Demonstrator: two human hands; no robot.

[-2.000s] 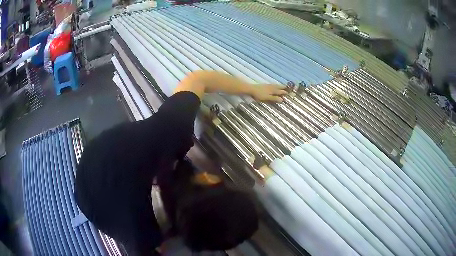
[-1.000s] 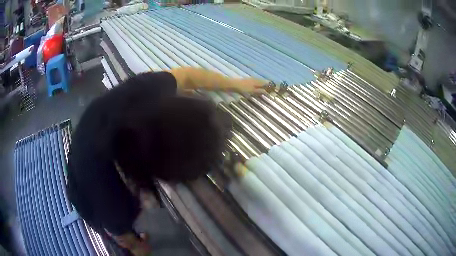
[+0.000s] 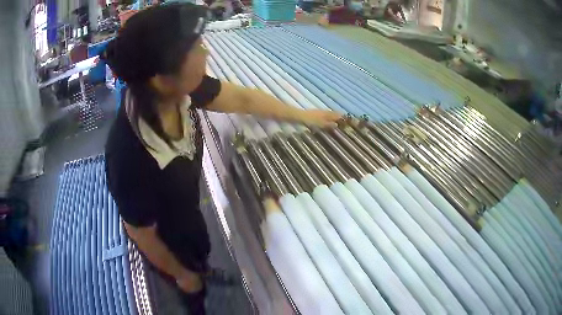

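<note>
Neither of my hands is in view. White to pale blue fabric sleeves (image 3: 363,234) lie side by side in front of me on a wide rack. Bare shiny metal tubes (image 3: 308,157) run between them and the white and blue sleeves (image 3: 320,74) farther back. Mint sleeves (image 3: 530,215) lie at the right and olive ones (image 3: 407,61) along the far right side. Small dark lumps (image 3: 354,120) sit where the tubes meet the blue sleeves. Another person's hand (image 3: 323,118) reaches to these lumps; its grip cannot be made out.
Another person in a dark top (image 3: 160,178) stands at the rack's left side, one arm hanging down. Behind them a low rack holds blue sleeves (image 3: 83,240) near the floor. A teal basket (image 3: 274,9) stands beyond the far end. Machines or tables (image 3: 468,52) line the back right.
The other person has risen from bending over the rack to standing upright, one hand still at the tube ends. The view has shifted, and the teal basket now shows.
</note>
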